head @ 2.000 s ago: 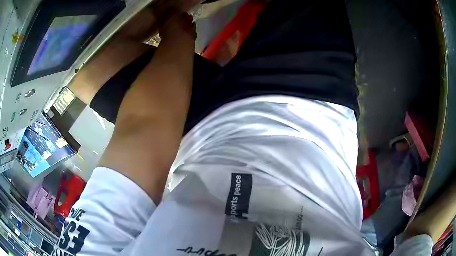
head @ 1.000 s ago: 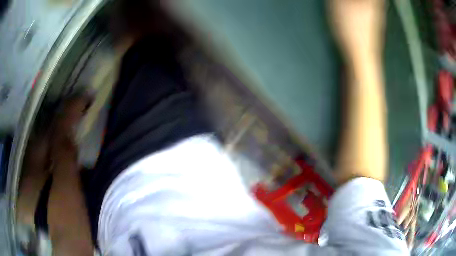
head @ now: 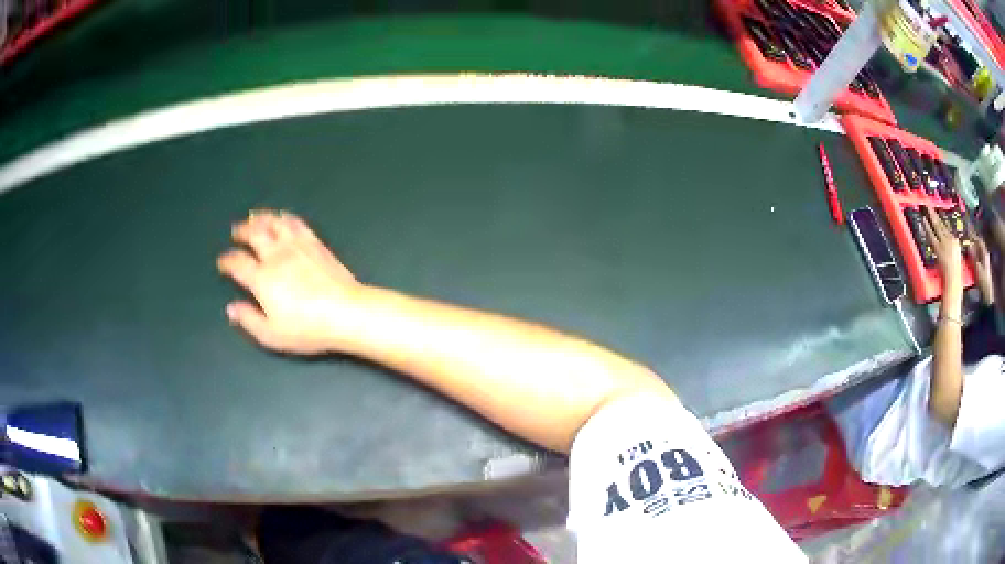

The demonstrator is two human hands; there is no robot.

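Observation:
My right hand (head: 289, 284) is over the green belt (head: 573, 220), at left of centre, palm down with fingers slightly bent and apart. No object shows in it. Whether it touches the surface is hard to tell. The bare forearm runs back to a white printed sleeve at the lower right. My left hand is out of the picture.
Red trays of black units (head: 898, 182) lie at right, where another person's hands (head: 950, 248) reach in. A dark glossy slab (head: 878, 253) and a thin red stick (head: 830, 185) lie beside them. A red button (head: 90, 521) and dark blue object (head: 42, 437) are lower left.
The view has swung from my lap and the machine to the belt. My right forearm, upright at the right in the blurred earlier frame, now reaches left across the belt. My left arm has left view.

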